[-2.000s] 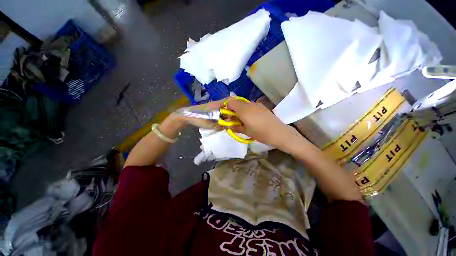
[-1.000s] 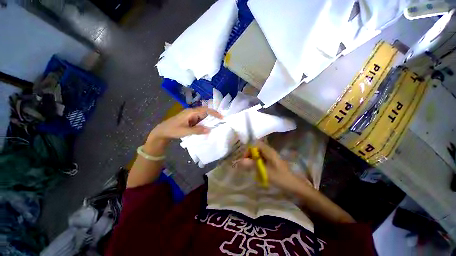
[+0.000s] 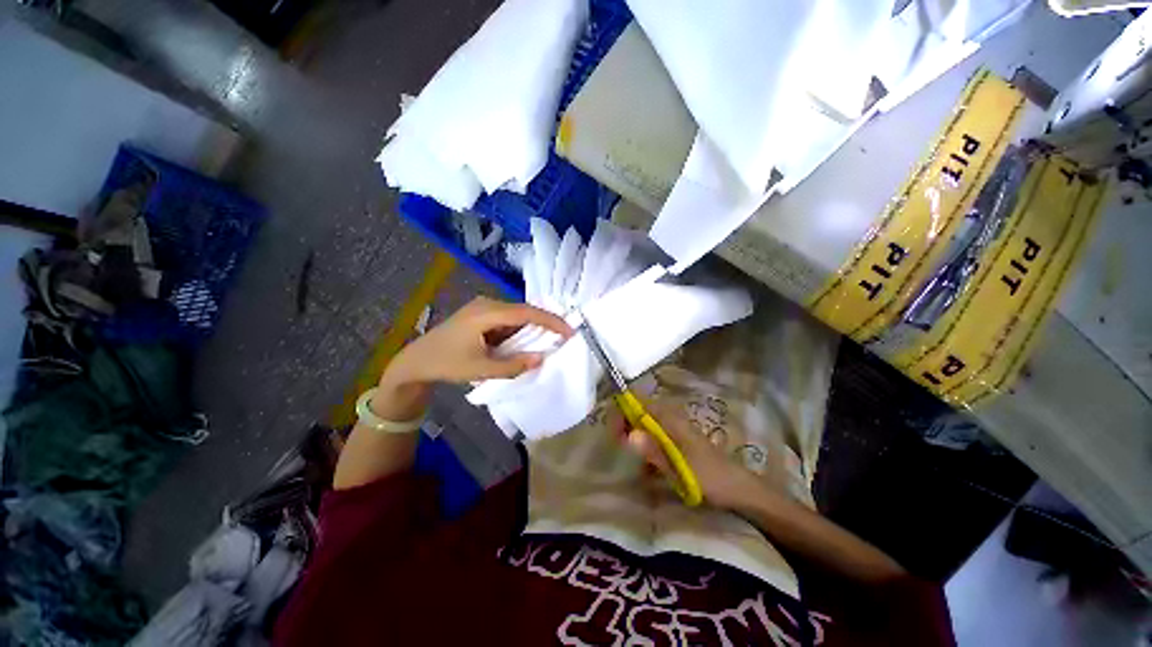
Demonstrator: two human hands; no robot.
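My left hand [image 3: 486,348] grips a fanned bundle of white fabric pieces [image 3: 551,394] above my lap. My right hand [image 3: 682,458] holds scissors with yellow handles [image 3: 660,445]. Their silver blades point up and left into the white cloth beside my left fingertips. Whether the blades are open or closed is not clear. One white piece spreads out to the right of the blades. Pleated white layers stand up behind my left hand. The thread or seam at the blade tips is too fine to see.
White panels [image 3: 758,95] lie on the pale table [image 3: 632,120]. A white stack [image 3: 486,108] rests on the blue crate [image 3: 436,225]. A yellow-banded "PIT" tray [image 3: 884,272] is at right. Another blue crate [image 3: 234,228] and cloth heaps [image 3: 95,417] are on the left floor. A beige apron [image 3: 758,379] covers my lap.
My right hand has gone from beside my left hand, where the scissors pointed left, down to my lap, and the blades now reach into the cloth. The fanned bundle has come into view.
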